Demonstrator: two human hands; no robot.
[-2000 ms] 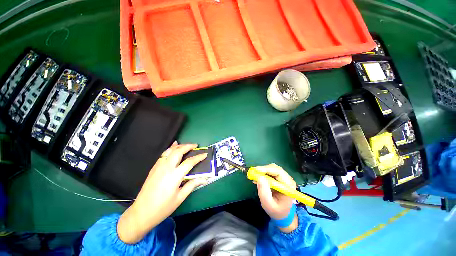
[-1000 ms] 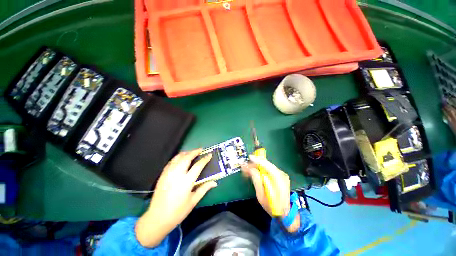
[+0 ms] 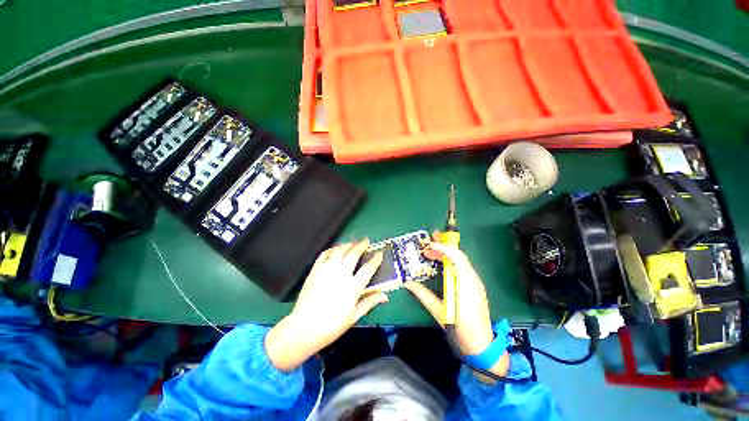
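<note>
A phone board assembly (image 3: 416,255) lies at the bench's front edge with a dark flat panel (image 3: 379,270) on its left part. My left hand (image 3: 333,288) lies over the left end of the board and panel, fingers spread on them. My right hand (image 3: 461,289) holds the yellow soldering iron (image 3: 450,284) upright in the picture, its tip pointing away from me, off the board. The thumb and a finger of my right hand touch the board's right end.
A black carrier tray (image 3: 293,234) with several boards is at left. Orange-red trays (image 3: 501,86) are stacked behind. A tip cleaner cup (image 3: 522,173), black fan (image 3: 552,253) and second carrier tray (image 3: 716,307) are at right. A blue box (image 3: 67,247), wire spool (image 3: 102,197) and solder wire (image 3: 182,289) are at far left.
The view has shifted left, so things sit further right. The iron's tip has left the board and now points away from me. My right fingers have come onto the board's right end.
</note>
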